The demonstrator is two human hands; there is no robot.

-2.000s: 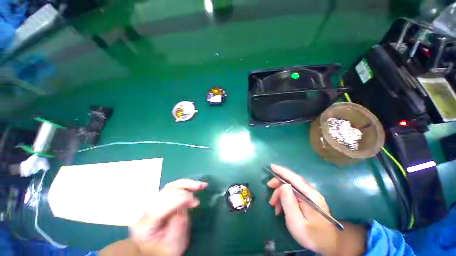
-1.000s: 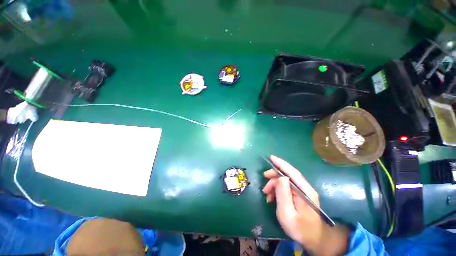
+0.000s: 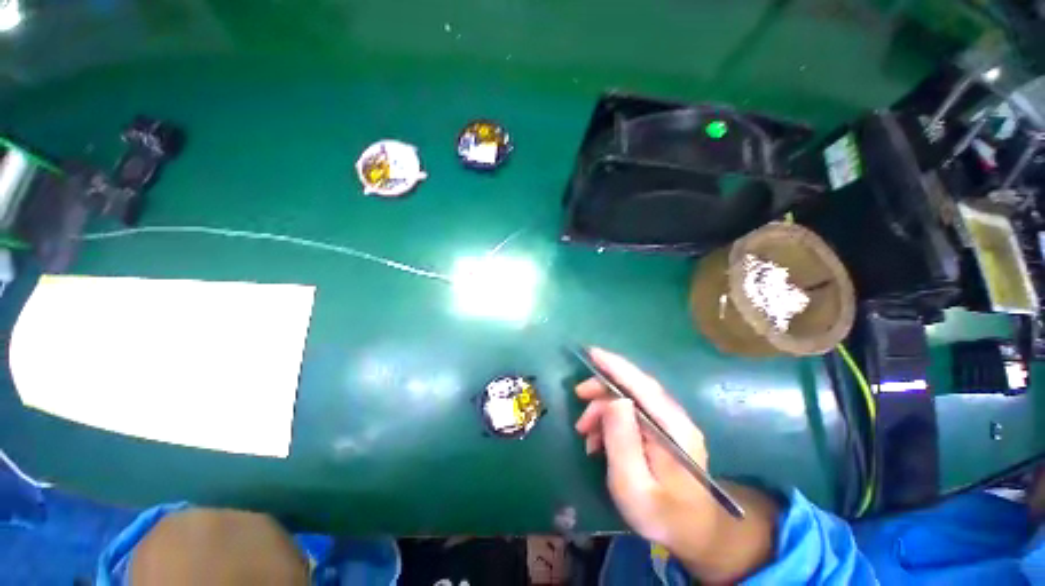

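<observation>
A round dark watch case assembly [image 3: 511, 406], with white and gold-yellow parts inside, lies on the green bench in front of me. My right hand [image 3: 634, 429] is to its right, holding slim dark tweezers [image 3: 676, 452] between thumb and fingers. The tweezers' tip points up and left, above the bench and clear of the assembly. My left hand is not in view. A brown rounded shape beside blue cloth shows at the lower left; I cannot tell what it is.
Farther back lie a pale-rimmed case [image 3: 390, 168] and a dark one [image 3: 484, 145]. Solder wire [image 3: 275, 238] crosses the bench above a paper sheet [image 3: 166, 361]. At right are a black open box [image 3: 688, 177], a round tub [image 3: 827, 286] and a soldering station [image 3: 900, 218].
My left hand was beside the assembly two seconds ago and has left the picture. The view has shifted. My right hand keeps its grip on the tweezers, and the assembly still lies to its left.
</observation>
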